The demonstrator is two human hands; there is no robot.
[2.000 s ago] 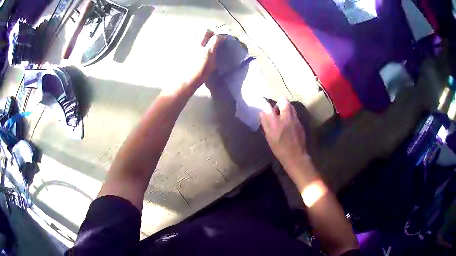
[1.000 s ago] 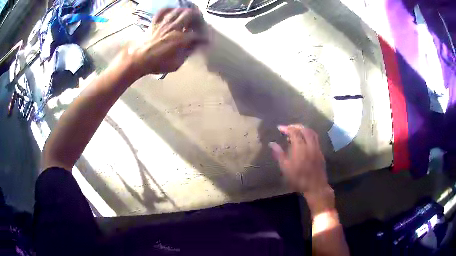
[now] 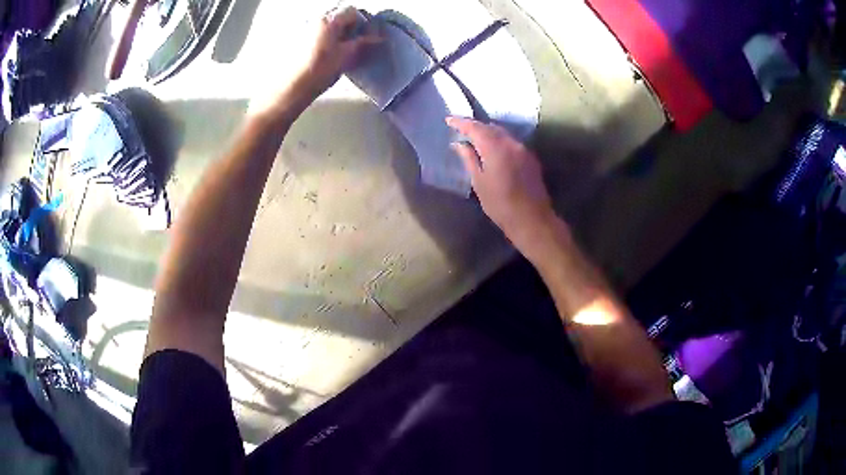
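Note:
Pale grey-white fabric panels lie on the beige table cover, partly in shadow. A dark seam line and a dark strip cross on them. My left hand grips the panels' upper left end between thumb and fingers. My right hand is over their lower edge, with thumb and forefinger apart and fingertips at the fabric. The right hand hides part of that edge. Whether the panels overlap or just meet is hard to tell.
A stack of layered panels lies on the left. The iron is cut off at the top left. Loose pieces with a blue strip lie at the far left. A red band and purple fabric are at the upper right.
The view has turned. My left hand has come from the upper left side of the table to the panels. My right hand has moved from bare cover to the panels' edge; crossed dark lines now show.

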